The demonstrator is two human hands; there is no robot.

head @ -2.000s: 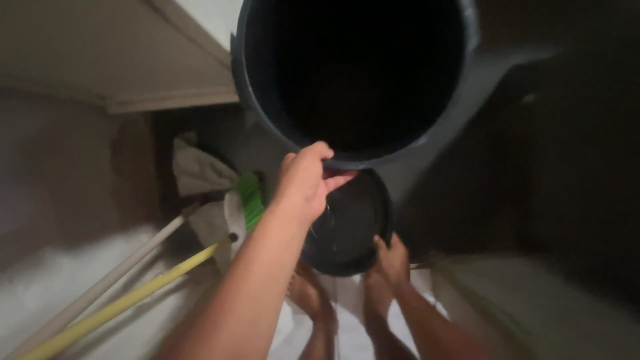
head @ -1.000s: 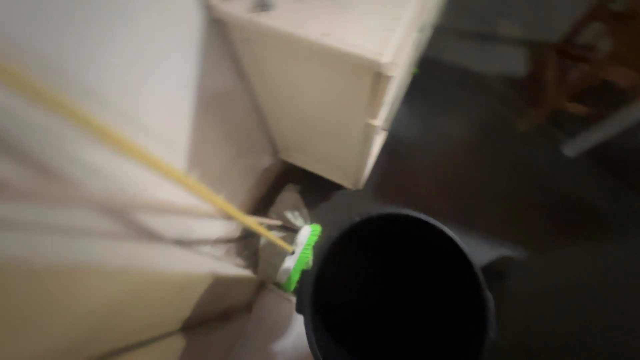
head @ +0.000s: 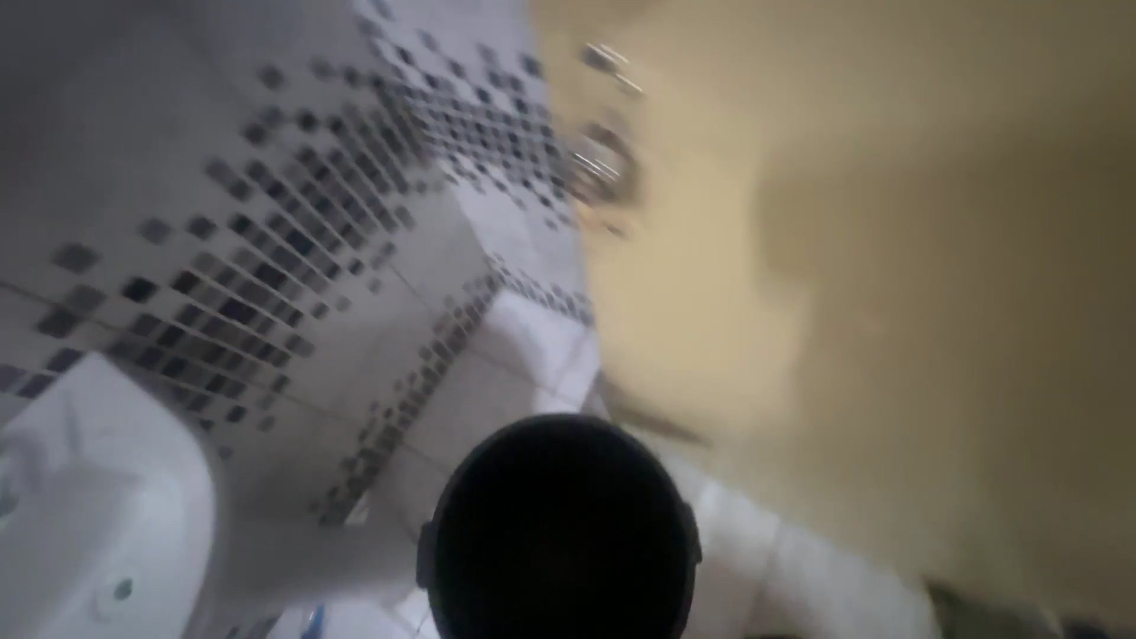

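A large black round bin (head: pixel 561 524) fills the bottom middle of the head view, its open mouth facing up and its inside too dark to make out. Two side lugs or handles stick out from its rim. Neither my left hand nor my right hand shows in this frame, so what they touch is hidden. The bin stands out over a pale tiled floor (head: pixel 453 399); whether it is carried or resting cannot be told.
At the left is a white washbasin (head: pixel 169 524) against a wall with dark mosaic tiles (head: pixel 266 266). A yellowish door (head: pixel 692 293) with a metal handle and lock (head: pixel 603 164) takes up the right side.
The view has moved from a dark room with a pale cabinet and brush to a tiled room. Two seconds ago a hand held the bin's rim; no hand shows now.
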